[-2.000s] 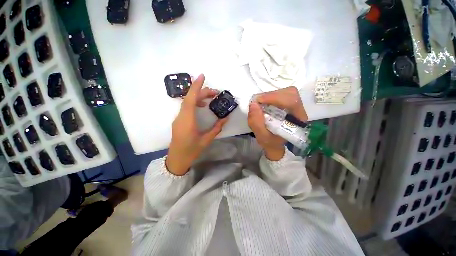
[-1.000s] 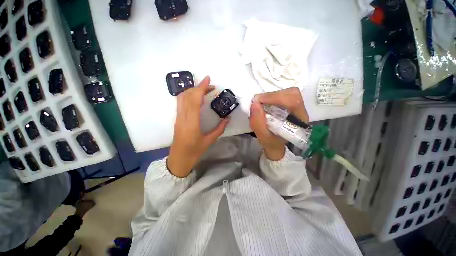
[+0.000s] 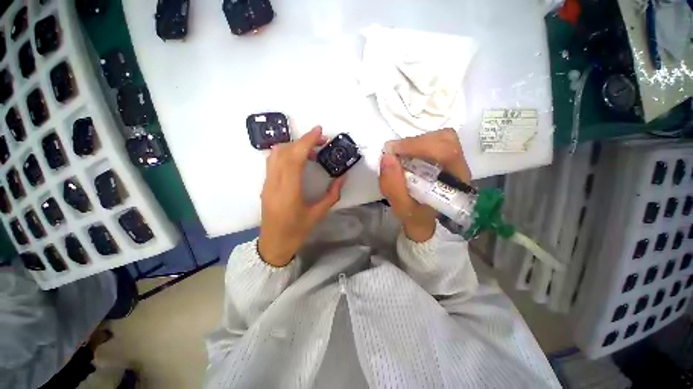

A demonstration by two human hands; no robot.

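Note:
My left hand (image 3: 292, 194) holds a small black housing (image 3: 339, 155) by its edges, between the thumb at its lower side and a finger at its upper left. My right hand (image 3: 425, 178) grips a clear-white dispensing syringe (image 3: 441, 194) like a pen. The syringe's tip end points left toward the housing, with a small gap visible; the fine needle is hard to make out. A green adapter (image 3: 490, 213) sits on its rear, with a pale hose (image 3: 539, 251) trailing down right. Another black housing (image 3: 268, 131) lies on the white board just beyond my left hand.
The white board (image 3: 220, 182) also bears two housings at the far edge, a crumpled white cloth (image 3: 418, 80) and a paper label (image 3: 508, 131). A filled tray (image 3: 144, 254) stands left, with loose housings beside it. Stacked trays (image 3: 596, 334) stand right. A person's sleeve (image 3: 38, 327) shows lower left.
My left fingers now touch the held housing's upper left, where a second ago they stood apart from it. The syringe has hardly moved. The view has shifted slightly.

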